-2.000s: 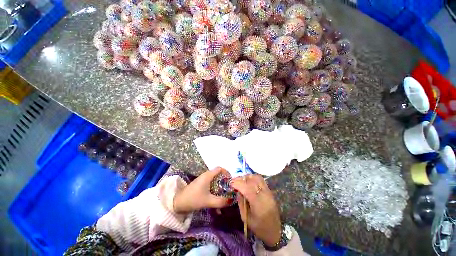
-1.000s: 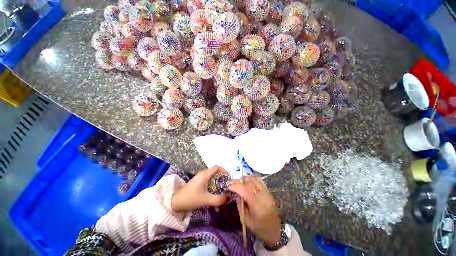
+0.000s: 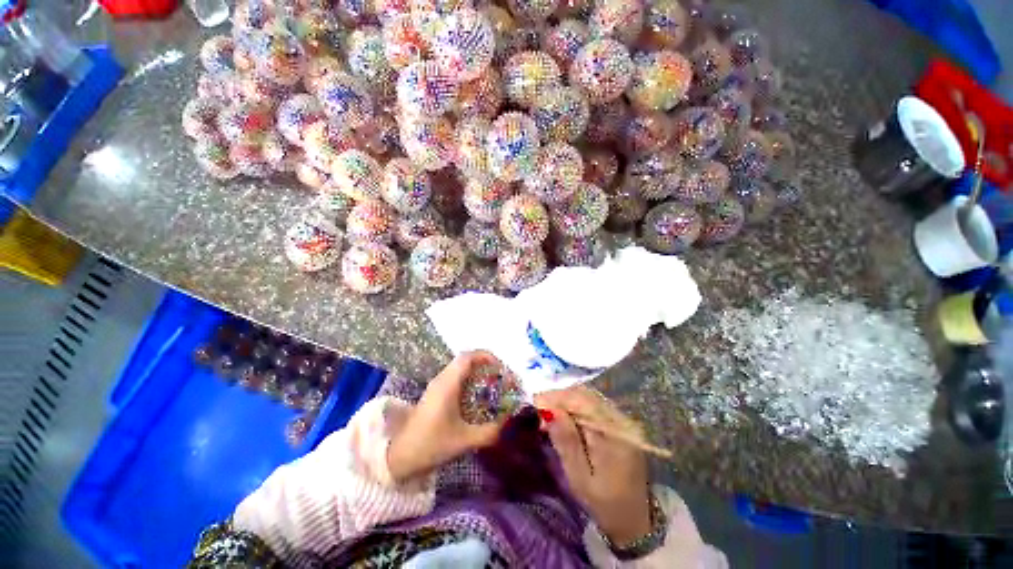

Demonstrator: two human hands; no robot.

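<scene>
My left hand (image 3: 439,422) holds a patterned ball (image 3: 487,393) between thumb and fingers, just in front of the white cloth. My right hand (image 3: 589,450) is close beside it on the right. It holds a thin tan brush (image 3: 624,430), which lies across the hand and points right; its tip is hidden. A white cup with blue marks (image 3: 547,347) sits on the crumpled white cloth (image 3: 467,322). Many patterned balls (image 3: 514,146) are heaped on the bench beyond the cloth.
Small clear pieces (image 3: 833,372) lie scattered at right. A dark can (image 3: 892,159), a white mug (image 3: 948,247) holding a stick and a yellow-sided tub (image 3: 964,318) stand at the right edge. A blue tray (image 3: 183,456) with rows of darker balls is below the bench at left.
The brush has swung from pointing down toward my body to pointing right. My right hand has shifted slightly right and turned. The camera view has shifted a little.
</scene>
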